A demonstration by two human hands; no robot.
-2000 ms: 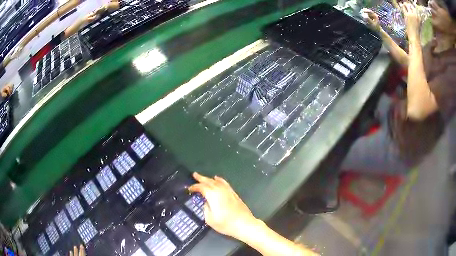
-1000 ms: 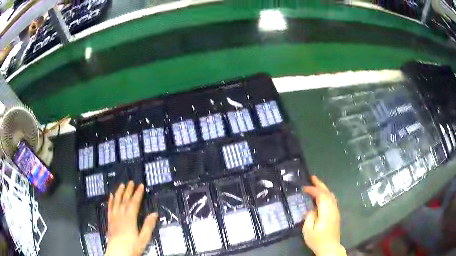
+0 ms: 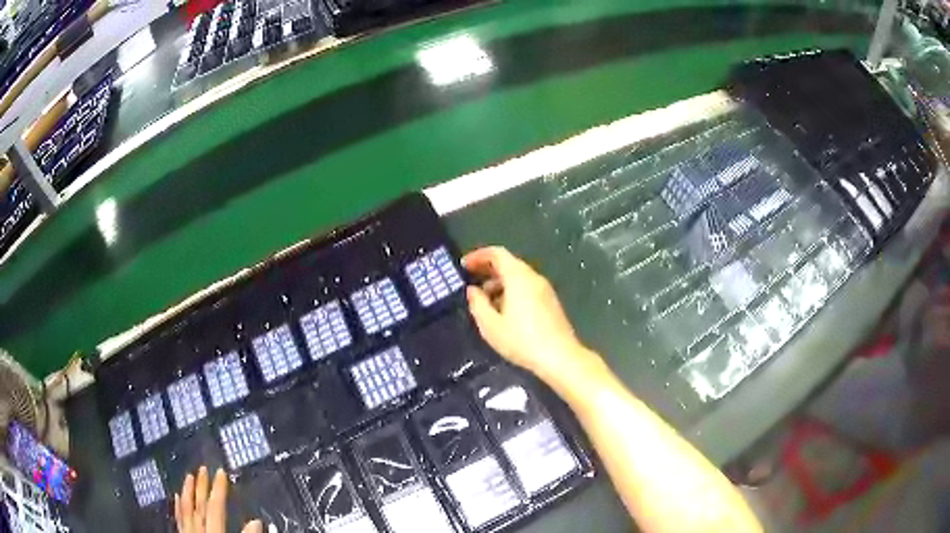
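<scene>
A black blister tray lies in front of me with phone front housings in its top and bottom rows. Blue-white keypads show in the top-row housings. A few loose keypads, one of them here, lie in the middle row. My right hand is at the tray's right edge, its fingertips beside the rightmost top-row keypad; whether they grip anything is unclear. My left hand rests on the lower left of the tray with fingers apart, cut off by the bottom edge.
A clear blister tray with piled keypads lies to the right, a black tray beyond it. The green conveyor runs behind. A smartphone and a fan stand at left. A red stool is lower right.
The view has turned right and shifted. My right hand has moved up from the bottom row to the right end of the top row. My left hand now shows less, near the bottom edge.
</scene>
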